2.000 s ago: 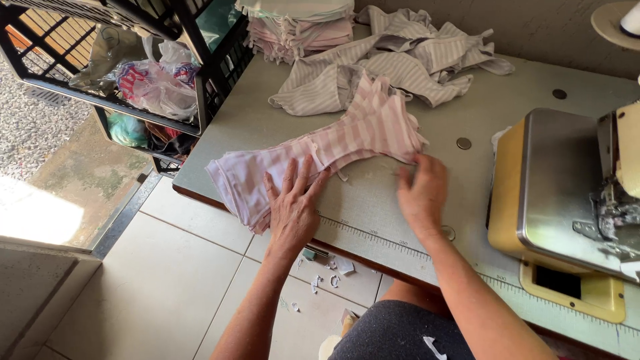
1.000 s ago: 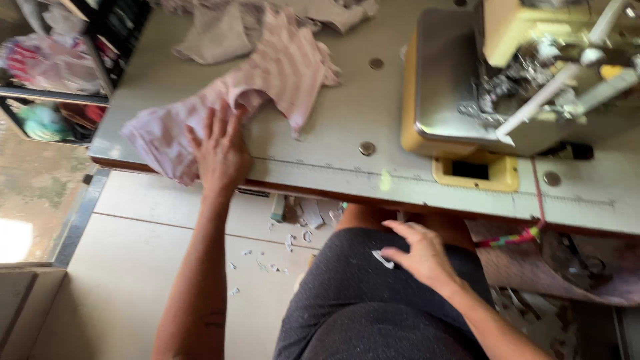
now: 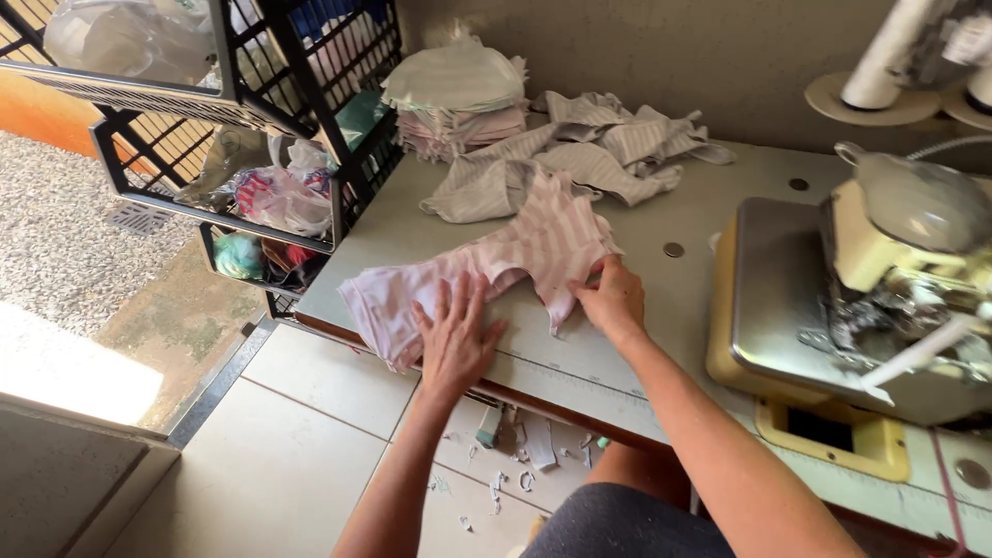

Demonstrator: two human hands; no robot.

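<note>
A layered stack of pink-and-white striped fabric pieces (image 3: 535,236) lies on the sewing table, its pale lilac-pink end near the front edge. My left hand (image 3: 456,333) rests flat with spread fingers on that pale end. At the right edge of the same stack, my right hand (image 3: 611,298) has thumb and forefinger around the border of the striped cloth. Behind it lie crumpled grey-and-white striped pieces (image 3: 573,147). A pile of cut pieces, pale green over pink (image 3: 457,85), stands at the back left.
An industrial sewing machine (image 3: 783,287) with a metal cover stands on the right, thread cones (image 3: 876,77) behind it. Black plastic crates (image 3: 225,205) holding bagged items are at the left. A ruler scale (image 3: 573,368) runs along the table's front. Fabric scraps (image 3: 496,488) lie on the tiled floor.
My right hand has moved from above my lap to the right edge of the striped stack and taken hold there. My left hand stays on the pale end. The view has shifted.
</note>
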